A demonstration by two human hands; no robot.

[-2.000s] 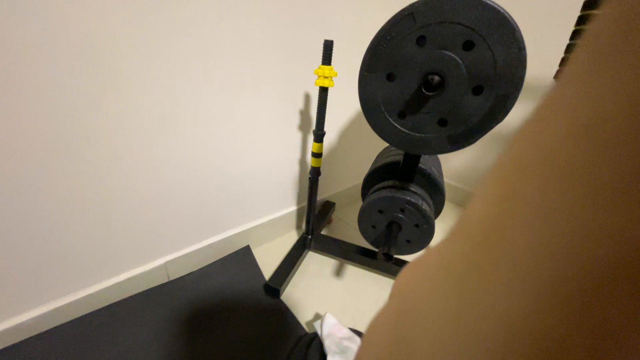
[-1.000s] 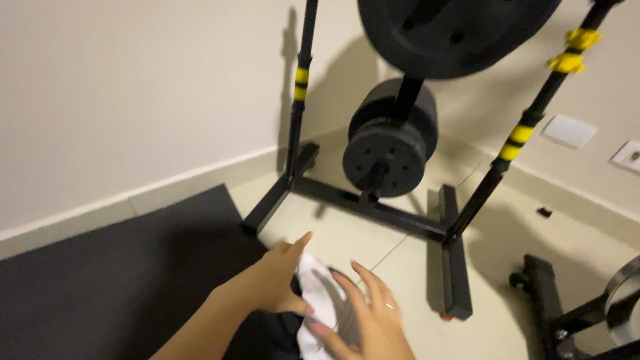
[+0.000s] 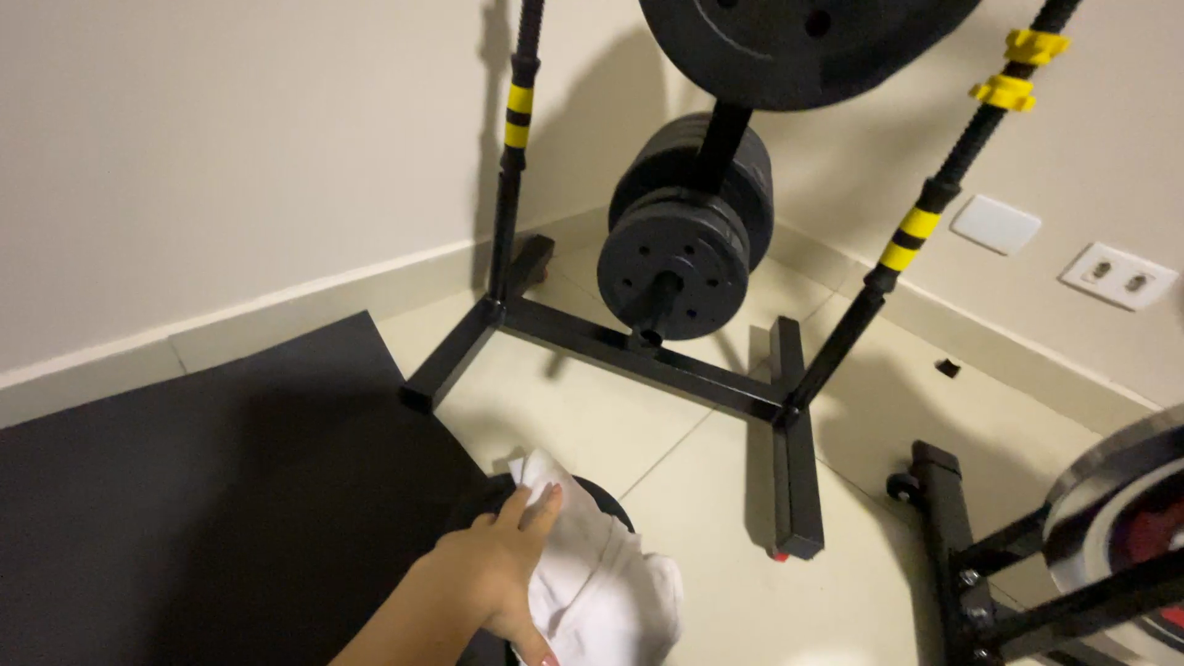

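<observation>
My left hand [image 3: 495,569] lies against a white cloth [image 3: 601,573] at the bottom centre, its fingers apart on the cloth's left side; whether it grips the fabric is hard to tell. Beneath the cloth a round black object [image 3: 606,504] shows its rim, at the corner of a black mat [image 3: 231,490]. My right hand is out of the frame. Beyond the cloth stands a black metal rack [image 3: 638,365] with round black weight plates [image 3: 675,268] on its low peg and a larger black plate [image 3: 805,55] above.
Yellow collars [image 3: 1006,92] sit on the rack's right threaded post. At the lower right is a black-framed machine [image 3: 953,518] with a wheel. A wall socket [image 3: 1119,276] and a blank wall plate [image 3: 996,224] are at the right. A small black piece [image 3: 947,368] lies on the tiled floor.
One second ago both hands were at the white cloth; now my right hand is out of view. The cloth looks more spread out. The view has swung right since two seconds ago.
</observation>
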